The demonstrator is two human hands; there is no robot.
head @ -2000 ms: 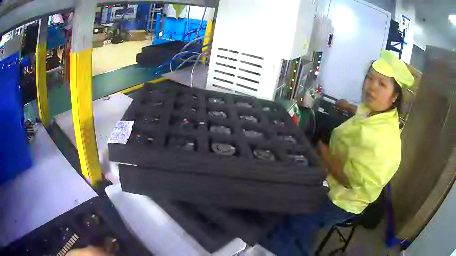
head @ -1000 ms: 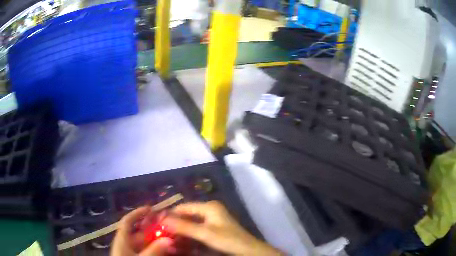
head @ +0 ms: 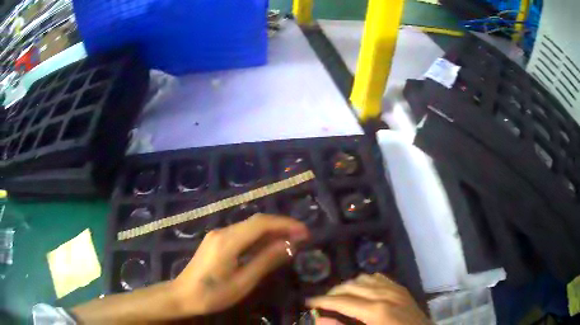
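The black foam tray [head: 399,219] lies in front of me with round electronic units in its pockets. A tan-gold strip [head: 216,207] lies slanting across its upper pockets. My left hand [head: 238,263] is over the middle of the tray, fingers curled towards a round unit [head: 312,264]; a small glint shows by the thumb, and I cannot tell if anything is held. My right hand [head: 372,301] is low over the tray's near right part. A dark round piece [head: 308,317] shows at its fingertips, partly cut off; whether it is gripped is unclear. Right-hand pockets hold open units [head: 357,205] with orange spots.
Stacked black foam trays [head: 60,111] stand at left on the green mat, with a pale yellow note [head: 74,263] nearby. A blue crate [head: 175,32] and a yellow post [head: 376,57] stand behind. A white sheet [head: 423,216] and filled trays [head: 483,136] are at right.
The view has swung left and down from the filled trays and the seated person. My hands, together around a red-glowing unit one second ago, are now apart; no red glow shows between them.
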